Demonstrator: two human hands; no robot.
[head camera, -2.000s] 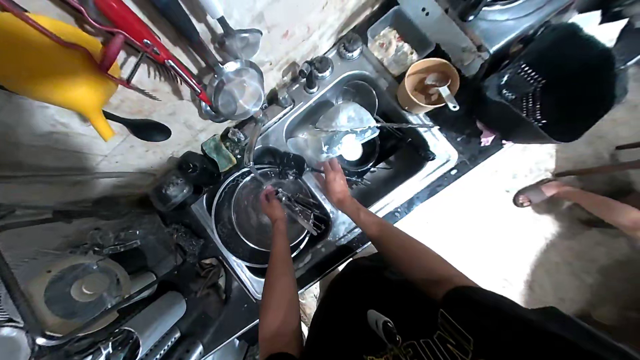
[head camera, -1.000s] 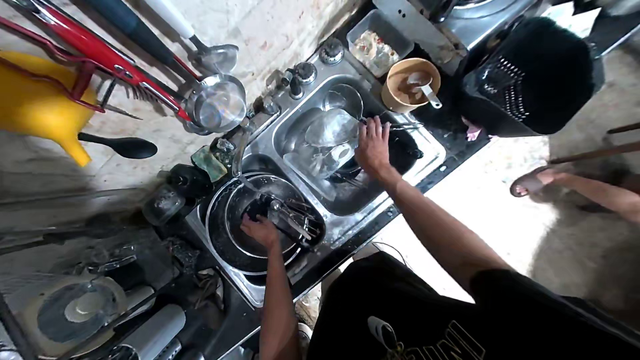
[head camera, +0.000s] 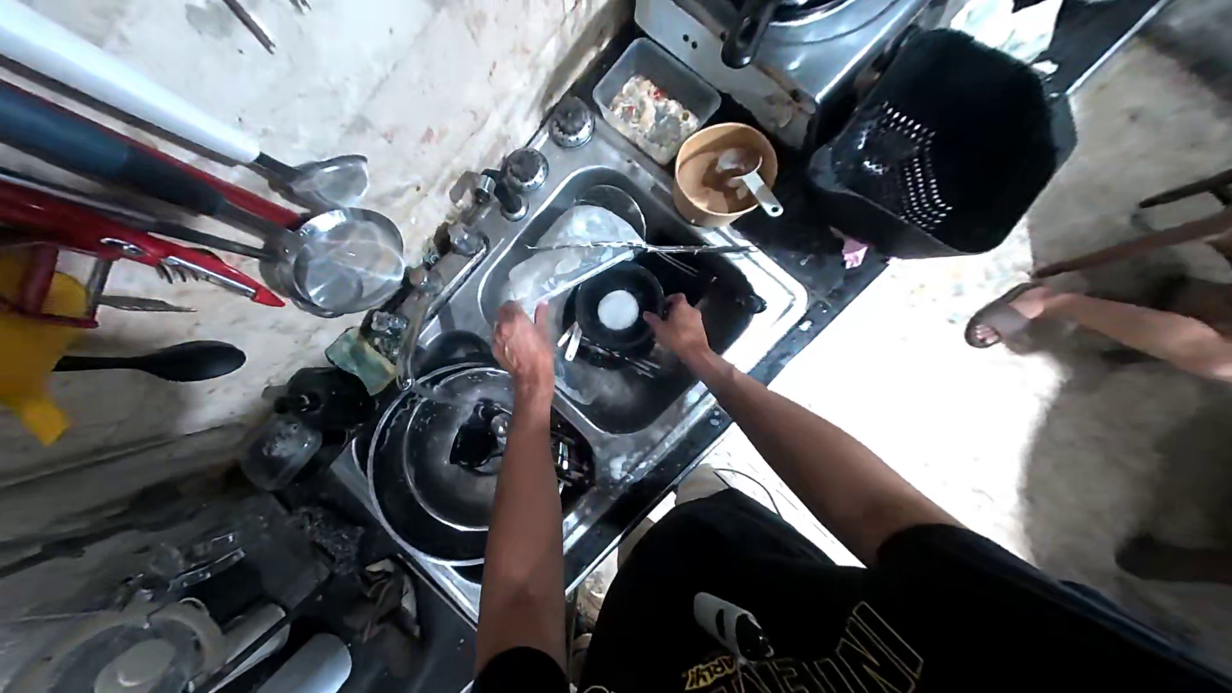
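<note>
My left hand (head camera: 523, 342) grips the near edge of a clear plastic container (head camera: 568, 252) that is tilted in the right basin of the steel double sink (head camera: 626, 445). My right hand (head camera: 678, 325) has its fingers on the rim of a dark round bowl (head camera: 618, 300) with a pale round patch at its middle. A white-handled utensil (head camera: 572, 342) and thin chopsticks or skewers lie beside the bowl. In the left basin a large pan (head camera: 452, 462) holds cutlery, partly hidden by my left forearm.
Behind the sink stand a tub of food scraps (head camera: 654, 111) and a tan bowl (head camera: 722, 173) with a spoon. A black perforated basket (head camera: 948, 144) is at the right. Ladles and a strainer (head camera: 337, 262) hang on the left wall. Another person's foot (head camera: 1006, 313) is on the floor at right.
My left hand has moved from the left basin over to the clear container in the right basin. My right hand has come down to the dark bowl's rim. The view has shifted.
</note>
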